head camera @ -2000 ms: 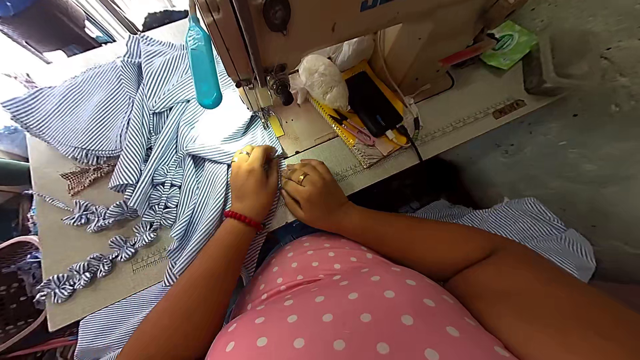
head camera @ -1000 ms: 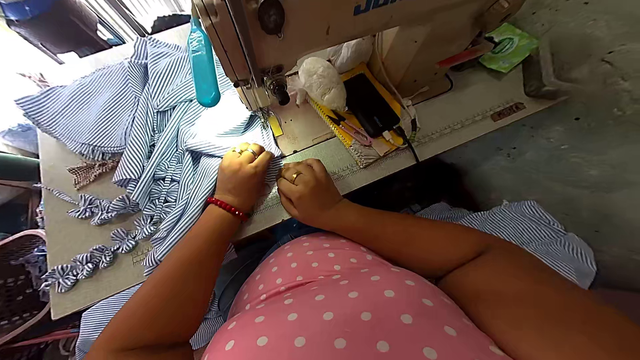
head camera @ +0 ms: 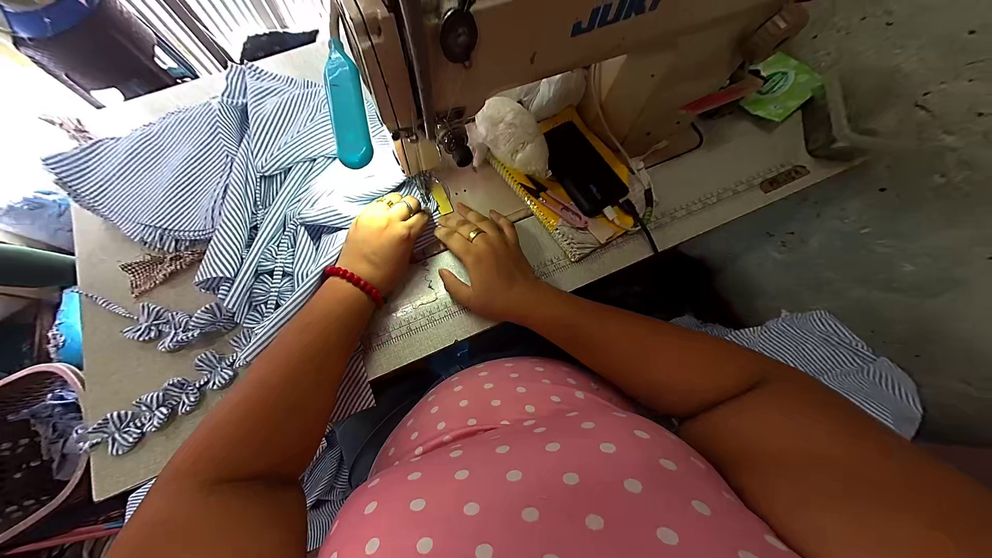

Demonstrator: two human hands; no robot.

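Note:
A Juki sewing machine (head camera: 527, 46) stands over the table, its needle area just ahead of both hands. My left hand (head camera: 384, 232), a red bead bracelet at its wrist, has its fingers closed on blue-and-white striped fabric (head camera: 302, 194) beside the presser foot. The fabric spreads in folds to the left. Flat by the cloth's edge lies my right hand (head camera: 488, 260), fingers apart, at the right of the needle. A yellow piece (head camera: 441, 198) sits beside the foot. Striped fabric bows (head camera: 182, 395) rest on the table at the left.
A turquoise lamp (head camera: 348, 108) hangs at the machine head. Under its arm are a yellow notebook (head camera: 558, 232), a black power bank (head camera: 585, 167) with cables and a white cloth bundle (head camera: 511, 136). A green packet (head camera: 783, 85) is at the right, a pink-rimmed basket (head camera: 66, 372) at lower left.
Both hands have moved up toward the needle. The right hand has gone from curled fingers to spread ones. The fabric's near edge has left the front of the table beside the hands.

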